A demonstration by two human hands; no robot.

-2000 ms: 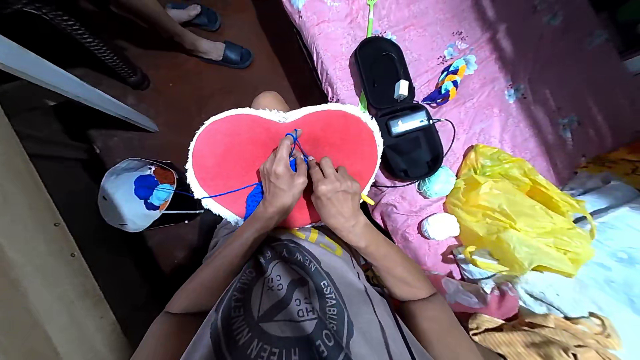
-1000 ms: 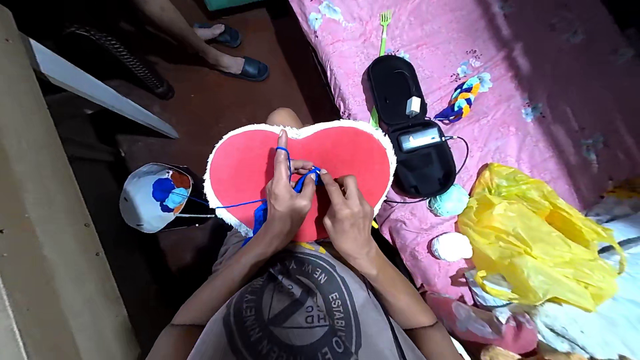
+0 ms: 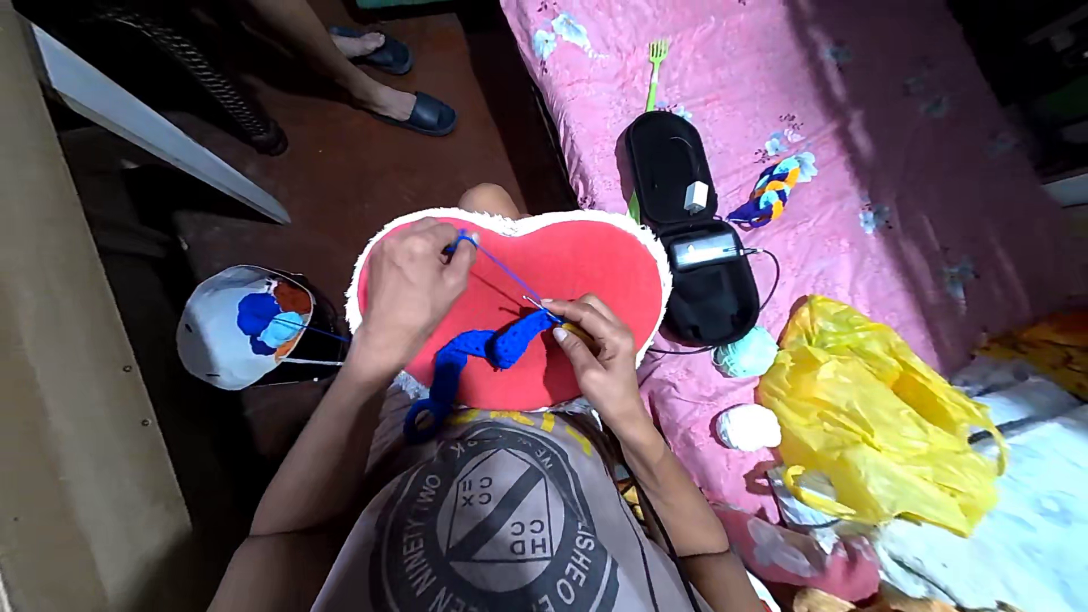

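A red heart-shaped cushion with a fluffy white edge [image 3: 595, 263] lies across my lap. Over its left lobe, my left hand [image 3: 416, 276] has blue yarn [image 3: 510, 274] wound about its fingers, and a taut strand slants from there down to my right hand [image 3: 595, 344]. That hand, over the lower right of the cushion, grips a crochet hook [image 3: 534, 303] and the end of a narrow blue crocheted strip [image 3: 510, 340]. The strip curls down and left to the cushion's lower edge. My palms and part of the hook's handle are hidden.
At left, a white container [image 3: 208, 327] holds several yarn balls. On the pink floral sheet lie an open black case [image 3: 671, 170], a green plastic fork [image 3: 656, 64], a braided yarn piece [image 3: 772, 191], mint [image 3: 746, 353] and white yarn balls [image 3: 750, 427], and a yellow plastic bag [image 3: 875, 416]. Another person's feet [image 3: 412, 106] are ahead.
My hands have moved apart, the left one up and to the left, with the blue strand now stretched between them. More of the blue crocheted strip shows on the cushion.
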